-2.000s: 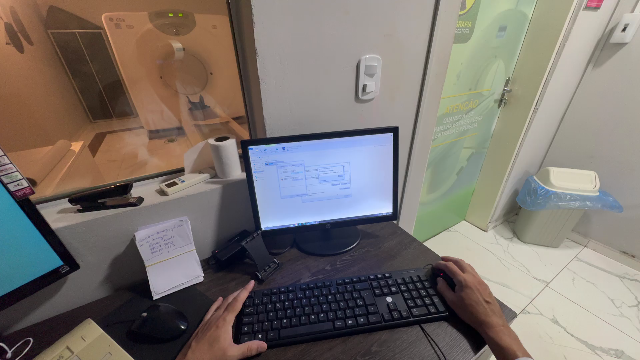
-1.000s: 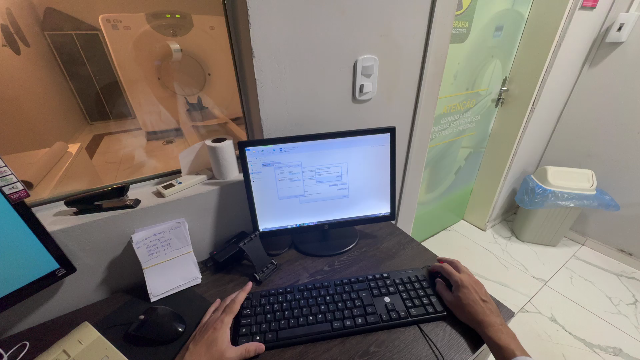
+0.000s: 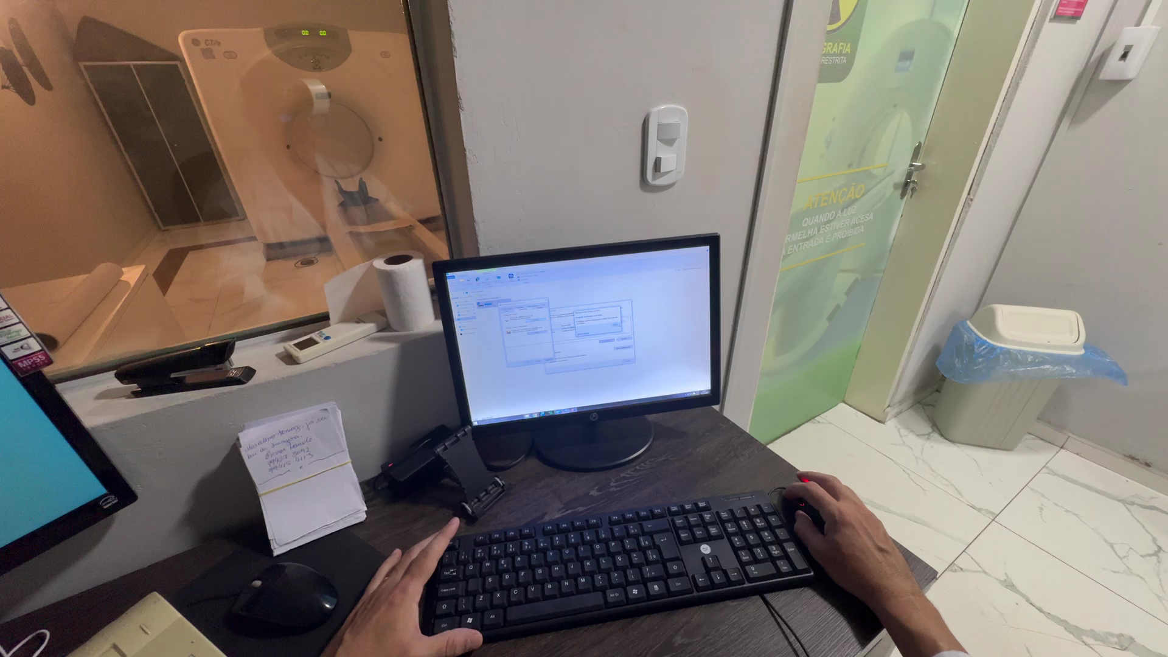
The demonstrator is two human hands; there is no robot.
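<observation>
My right hand (image 3: 844, 538) rests over a dark computer mouse (image 3: 803, 513) at the right end of the black keyboard (image 3: 620, 570); a red glow shows by its fingertips. At the keyboard's left end lies my left hand (image 3: 401, 593), thumb at the lower edge and fingers spread along the side, gripping nothing. Behind the keyboard stands a black monitor (image 3: 584, 328) with several overlapping windows on its lit screen. Between the monitor and a stack of handwritten paper slips (image 3: 301, 479) is a black phone stand (image 3: 470, 474).
Another black mouse (image 3: 287, 595) sits on a dark pad at the left, near a beige device (image 3: 146, 630) and a second monitor (image 3: 46, 456). A stapler (image 3: 182, 367), remote control (image 3: 333, 339) and paper roll (image 3: 404, 292) line the window ledge. A lidded bin (image 3: 1004, 392) stands at right.
</observation>
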